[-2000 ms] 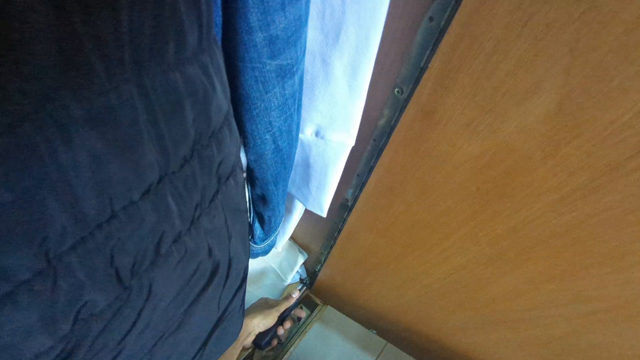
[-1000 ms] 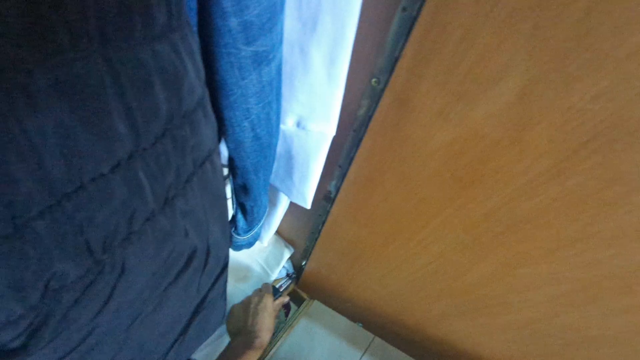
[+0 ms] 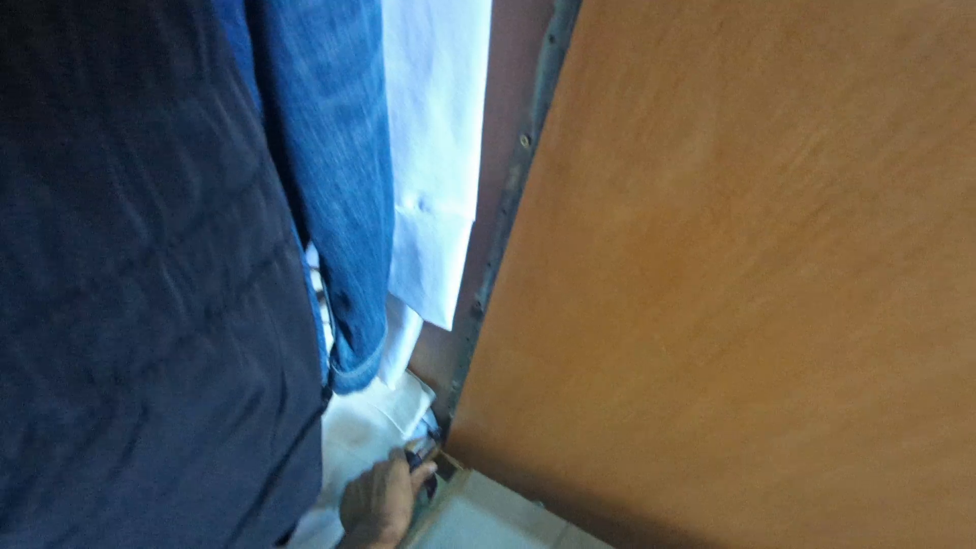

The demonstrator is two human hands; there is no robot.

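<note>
One bare hand (image 3: 381,492) shows low in the head view; whether it is my left or my right hand cannot be told for certain. Its fingers are closed around a dark-handled tool (image 3: 414,460), whose tip lies at the bottom corner of a wooden door panel (image 3: 701,267). A dark metal strip with screws (image 3: 507,194) runs along the panel's edge down to that corner. The tool's kind is too blurred to tell. No second hand is visible.
At the left hang a dark quilted garment (image 3: 152,290), a blue denim garment (image 3: 335,168) and white cloth (image 3: 435,152). Folded white material (image 3: 366,419) lies below them. Light floor tiles (image 3: 496,515) show beneath the panel.
The hand's grip has changed: two seconds ago the dark handle showed in its curled fingers, and now the back of the hand covers most of it.
</note>
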